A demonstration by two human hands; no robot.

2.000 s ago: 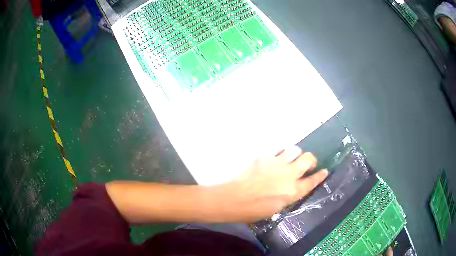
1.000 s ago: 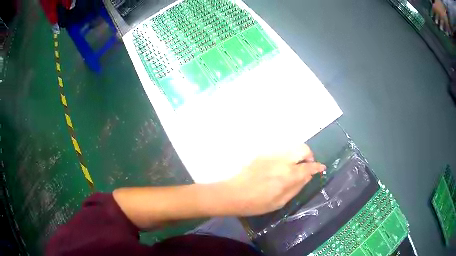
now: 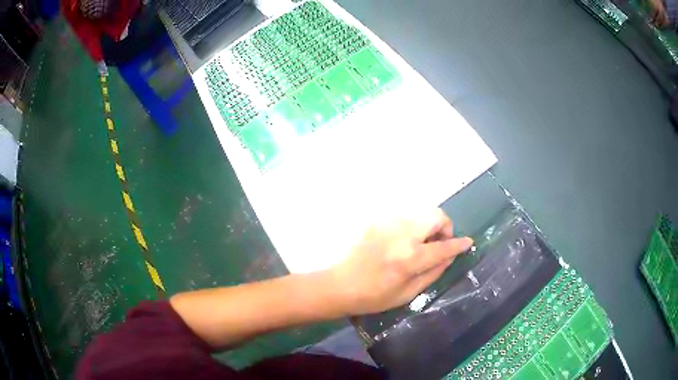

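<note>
My left hand (image 3: 405, 260) is bare and reaches in from the lower left, over the edge of the white sheet (image 3: 386, 156) and the tape-covered black mat (image 3: 476, 297). Its thumb and index fingertips are close together just above the clear tape (image 3: 513, 230); whether they pinch something small cannot be told. A small bright white spot (image 3: 418, 302) shows below the hand, a piece or glare. A green circuit board panel (image 3: 546, 338) lies on the mat at lower right, cut off by the frame. My right hand is out of the picture.
Another green panel (image 3: 305, 93) lies on the white sheet. A loose panel (image 3: 662, 271) lies on the grey-green surface at right. A black slatted piece (image 3: 223, 26) is beyond the sheet. A person in red and a blue stool (image 3: 152, 85) are at upper left; another person's hand shows at upper right.
The view has shifted, showing more of the person in red and the slatted piece. My left hand's fingers have drawn together from a more spread pose. A fingertip earlier at the lower-right panel is gone.
</note>
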